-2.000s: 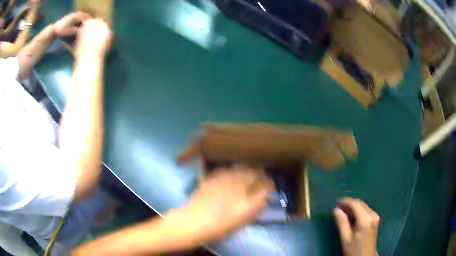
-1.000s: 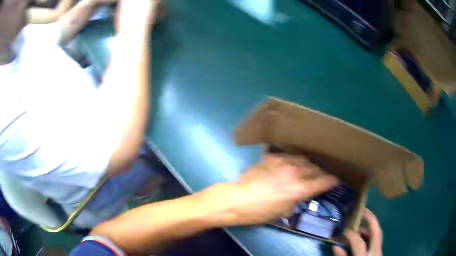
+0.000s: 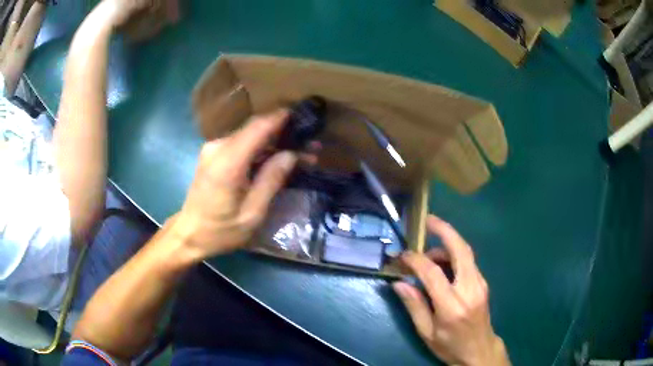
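Observation:
An open small brown carton (image 3: 286,258) lies in front of me, its lid (image 3: 301,78) standing up at the far side. My left hand (image 3: 229,182) is shut on a black bundled cable (image 3: 309,118) above the carton's left part. Two long dark plug ends with silvery bands (image 3: 385,143) point across the right part. My right hand (image 3: 451,300) is at the front right corner, fingers pinched on the thin black lead below the nearer plug. In the carton lie a clear plastic bag (image 3: 292,232), a pale-labelled block (image 3: 352,251) and dark cables.
The carton stands on a dark green table (image 3: 344,32). Another brown box (image 3: 480,25) with black contents is at the far right. White pipes (image 3: 634,132) are at the right edge. Another person's arm (image 3: 82,136) reaches over the table at the left.
The view has shifted, and the carton shows further left than one second ago. My left hand has come up out of the carton with the black cable. My right hand now pinches the lead.

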